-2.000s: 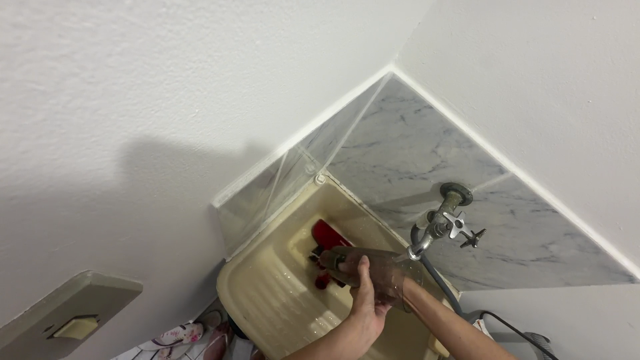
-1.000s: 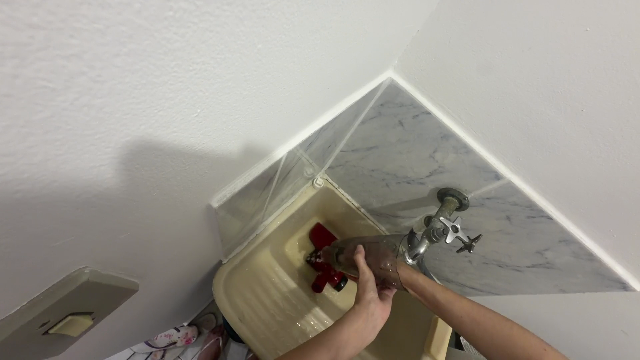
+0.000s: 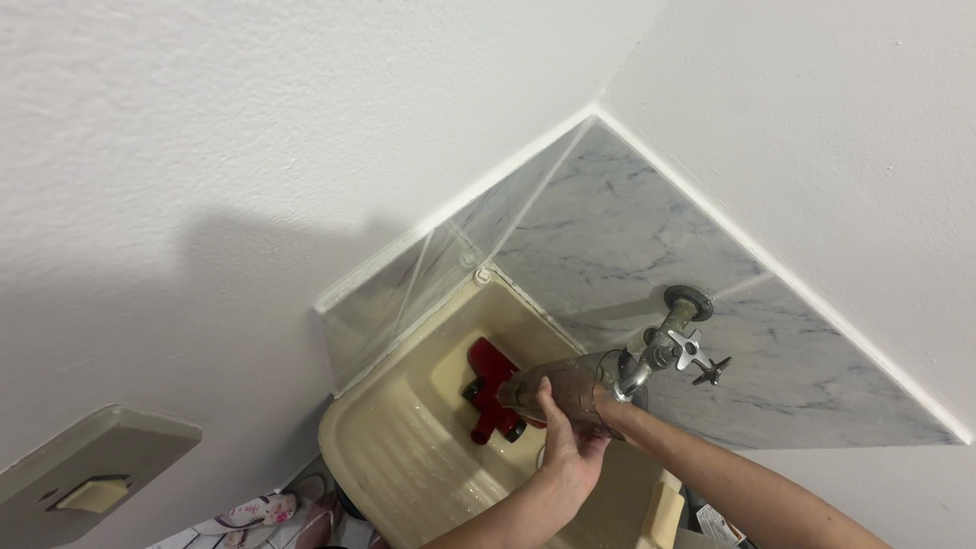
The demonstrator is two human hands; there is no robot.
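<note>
My left hand (image 3: pixel 572 450) grips the outside of a smoky, see-through plastic container (image 3: pixel 560 385), its thumb on the upper side. The container lies tilted under the metal faucet (image 3: pixel 644 370), its wide opening toward the right. My right hand (image 3: pixel 583 400) reaches inside through that opening; its fingers show only dimly through the wall, so whether they hold anything cannot be told. Below and left of the container, a red plastic part with black ends (image 3: pixel 492 393) lies in the cream laundry sink (image 3: pixel 389 457).
Marbled tiles (image 3: pixel 625 229) line the corner behind the sink. Star-shaped tap handles (image 3: pixel 690 349) stick out above my right forearm. A light switch (image 3: pixel 95 496) is on the left wall. A block of soap-like material (image 3: pixel 663 515) sits at the sink's right edge.
The container and both hands have shifted slightly under the faucet. My right hand stays inside the container and my left hand keeps its grip outside.
</note>
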